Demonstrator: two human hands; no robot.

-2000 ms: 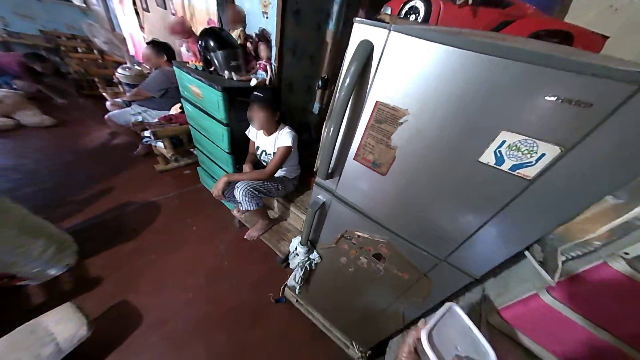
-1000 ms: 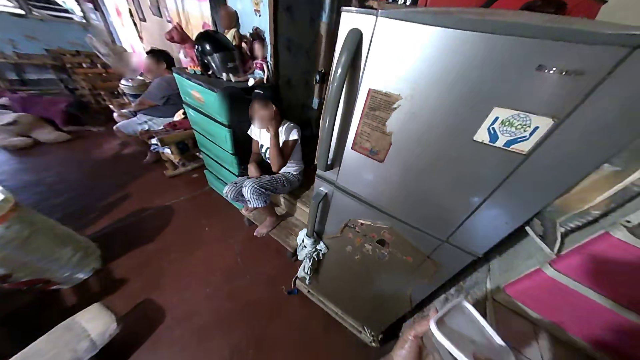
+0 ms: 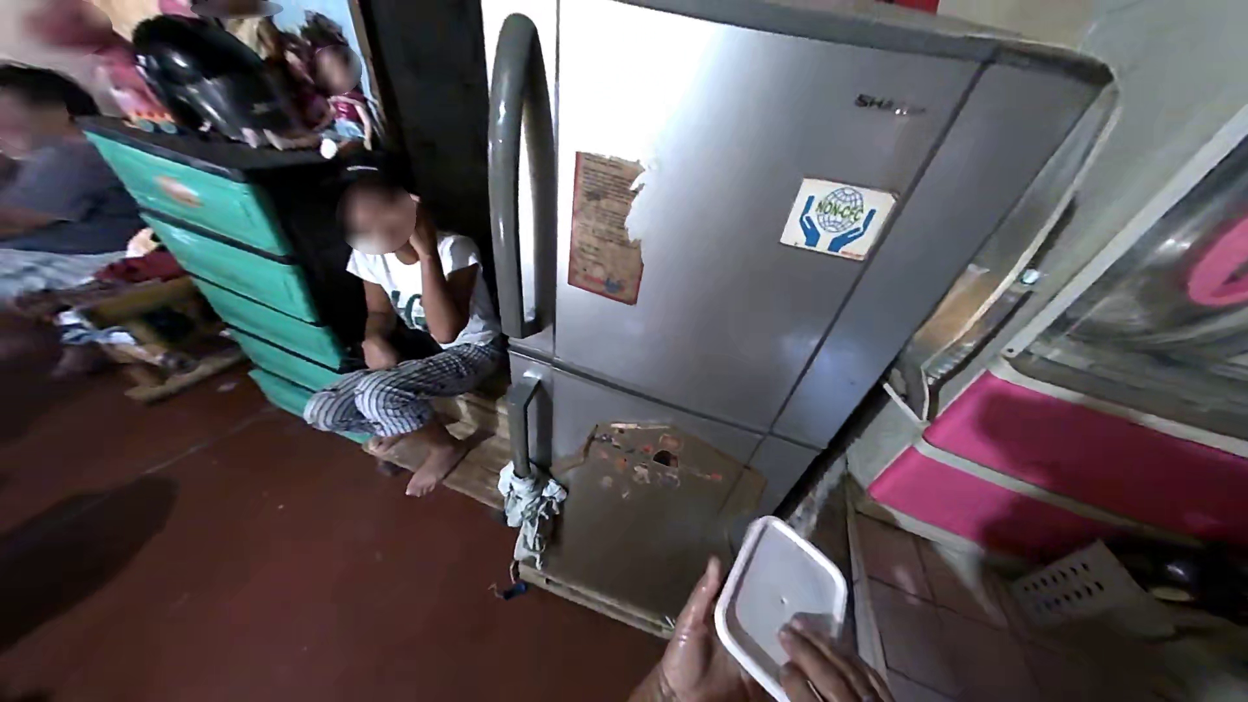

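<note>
A rectangular plastic lid or shallow container (image 3: pixel 780 595) with a pale rim is between my hands, low and right of the view's middle. My left hand (image 3: pixel 694 639) holds it from the left and below, thumb up beside the rim. The fingers of my right hand (image 3: pixel 827 668) rest on its face near the lower right. Just beyond my hands stands a silver two-door refrigerator (image 3: pixel 721 244), doors closed, with a torn sticker and a picture sticker. A cloth (image 3: pixel 531 507) is knotted on its lower door handle (image 3: pixel 525 424).
Left of the refrigerator a person (image 3: pixel 419 292) sits on a low wooden step (image 3: pixel 468 453) beside a green drawer unit (image 3: pixel 244 263). Another person (image 3: pixel 54 185) is at the far left. To the right are pink panels (image 3: pixel 1072 448), tiles (image 3: pixel 926 624) and a white perforated plastic basket (image 3: pixel 1082 585).
The pale plastic piece now shows further up in view, with my right fingers visible on it. The seated person has raised a hand to the head since the earliest frame.
</note>
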